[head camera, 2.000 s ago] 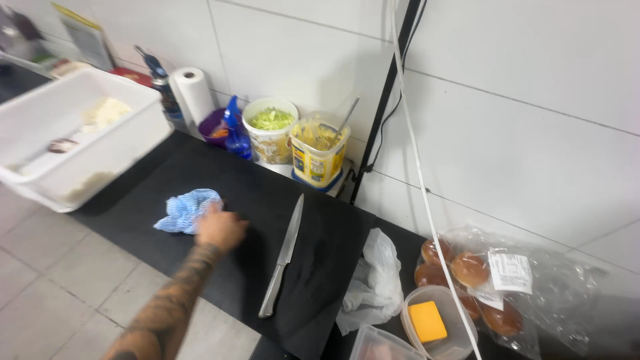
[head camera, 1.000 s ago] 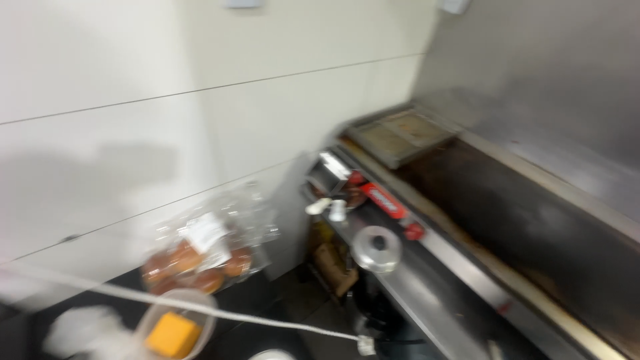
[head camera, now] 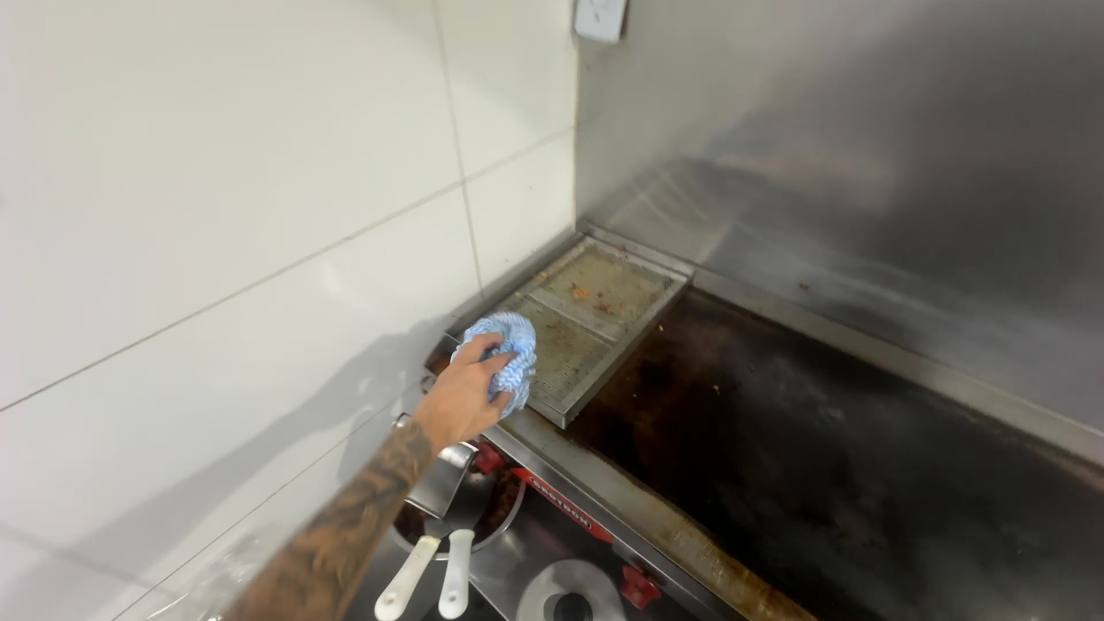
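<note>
My left hand reaches in from the lower left, its tattooed forearm over the front corner of the griddle. Its fingers are closed on a crumpled blue-and-white cloth. The cloth is at the near left end of a metal grease tray with perforated panels; whether it touches the tray cannot be told. Food scraps lie on the panels. To the right extends the dark, stained griddle plate. My right hand is not in view.
Below the griddle's red knobs, two white-handled spatulas rest over a round metal container. A round lid is beside them. A tiled wall rises at left and a steel backsplash behind.
The view has swung right from the black worktop to the griddle. My left hand, earlier at the cloth on the worktop, now holds a blue-and-white cloth by the grease tray.
</note>
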